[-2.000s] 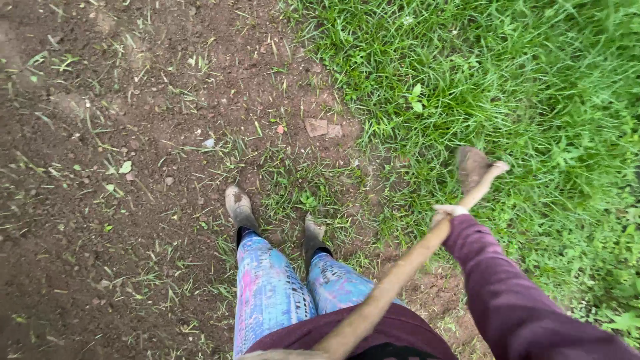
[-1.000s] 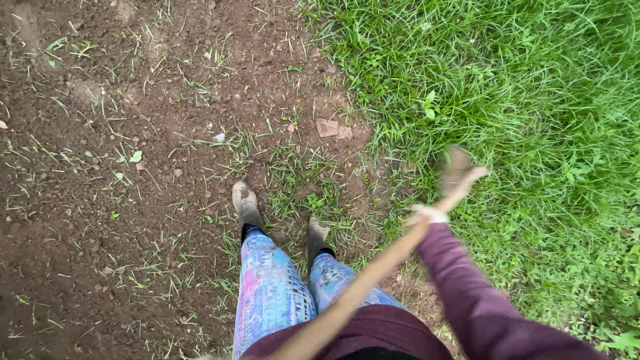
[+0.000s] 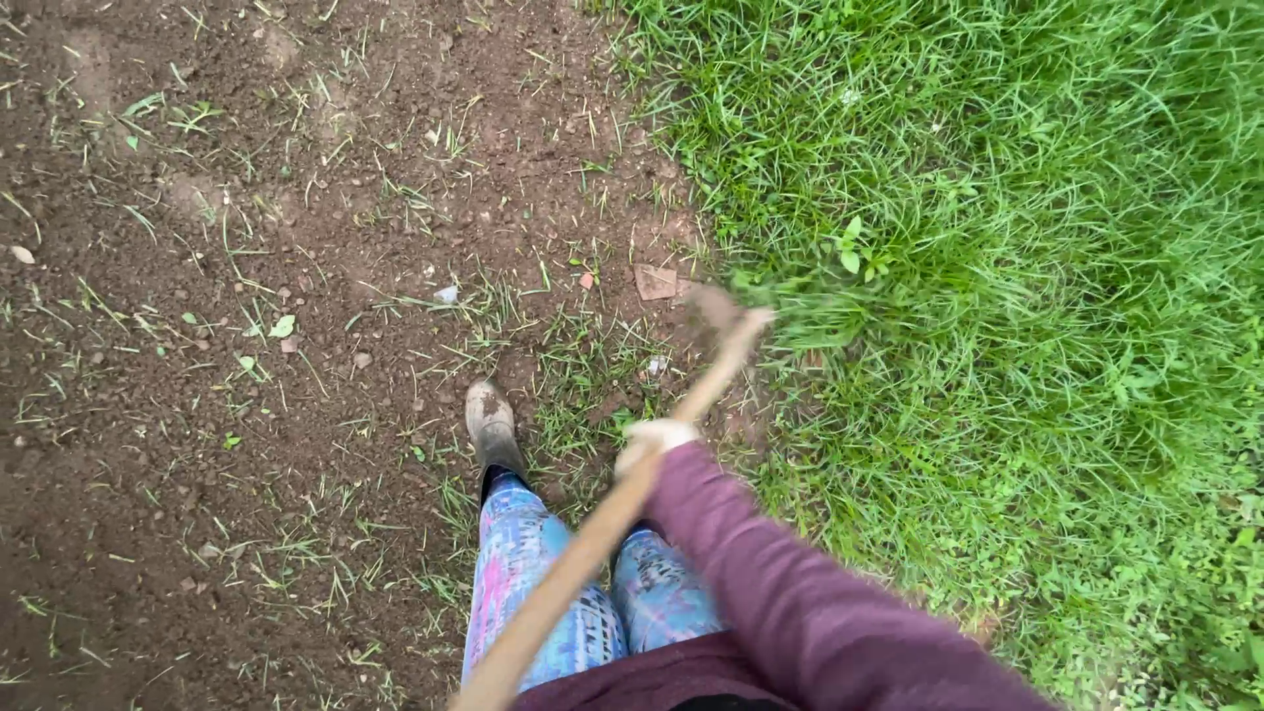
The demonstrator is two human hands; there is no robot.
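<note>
A long wooden handle [image 3: 583, 553] runs from the bottom edge up to a hoe head [image 3: 713, 308], which is blurred and lies where the soil meets the grass. My right hand [image 3: 656, 444], pale and maybe gloved, is closed around the handle a short way below the head. The purple sleeve [image 3: 790, 583] reaches it from the lower right. My left hand is outside the view, and the lower end of the handle is cut off by the frame.
Brown soil [image 3: 296, 415] with cut grass scraps lies left, dense green grass [image 3: 968, 296] right. A muddy boot [image 3: 492, 420] stands on the soil; the other is hidden behind my hand and handle. Flat fragments [image 3: 656, 282] lie beside the grass edge.
My right hand and the hoe head have moved left, from over the grass to the soil's edge in front of my boots.
</note>
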